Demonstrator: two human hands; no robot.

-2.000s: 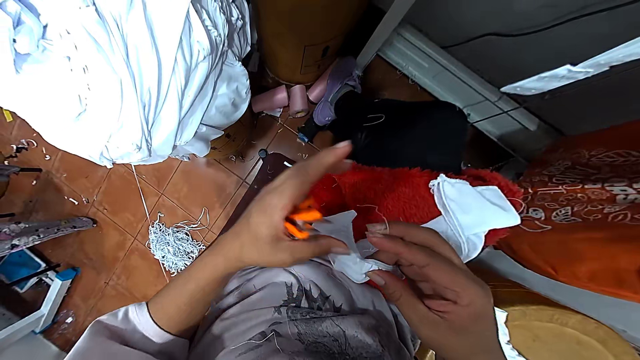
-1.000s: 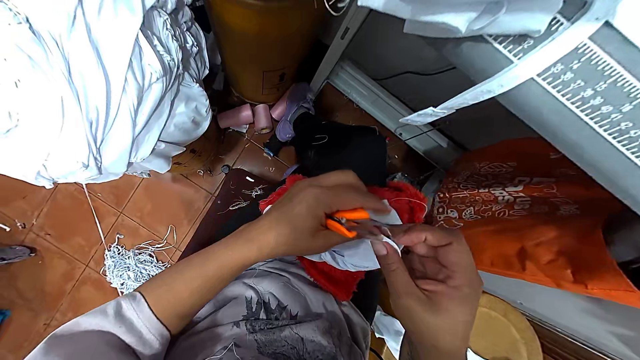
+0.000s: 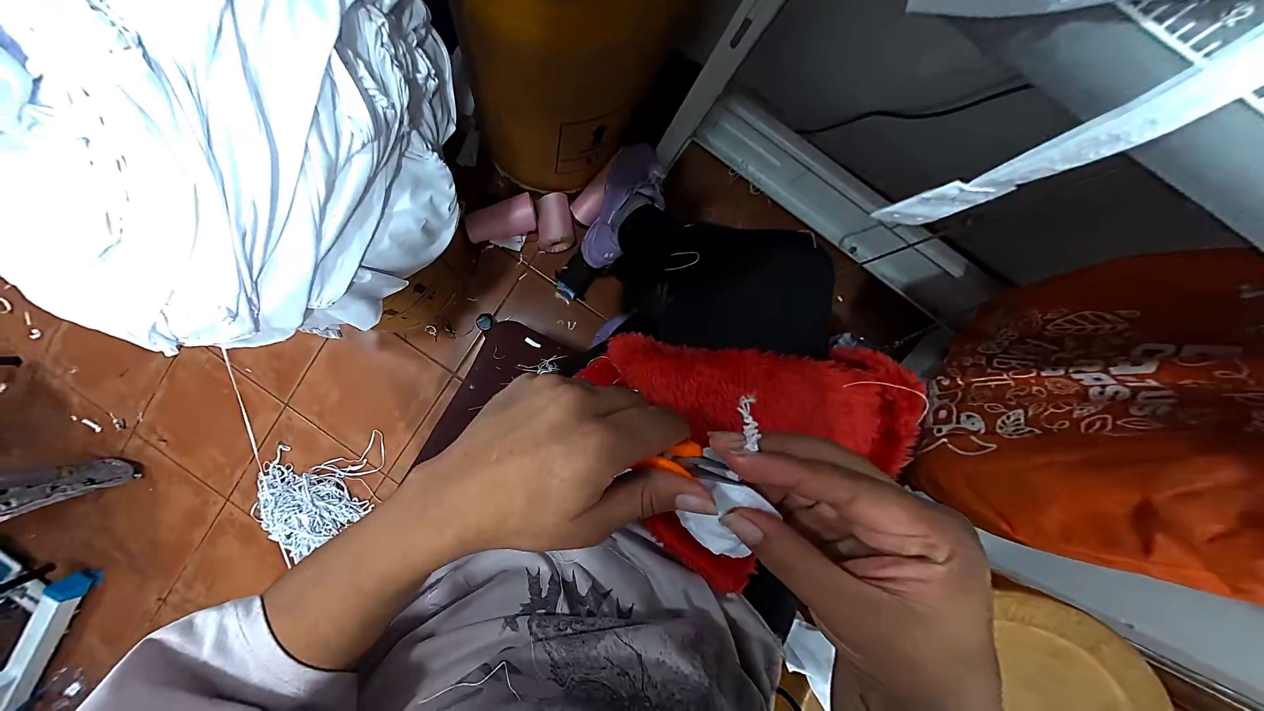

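Observation:
My left hand holds small thread snips with orange handles; their metal blades point right, toward the fingertips of my right hand. Between the thumb and fingers of my right hand is a small white fabric piece, at the blades. A short twisted white thread tail sticks up beside the right fingertips. Beneath both hands, a red fluffy cloth lies over my lap. Where the blades meet the fabric is partly hidden by my fingers.
A large heap of white fabric fills the upper left. Tangled white thread lies on the tiled floor. Pink thread cones stand near a brown drum. An orange printed bag is at right, above a round yellowish lid.
The white cloth that lay over the red one at my right hand two seconds ago no longer shows there. The orange snips have turned so their blades reach toward my right fingertips. The view has shifted.

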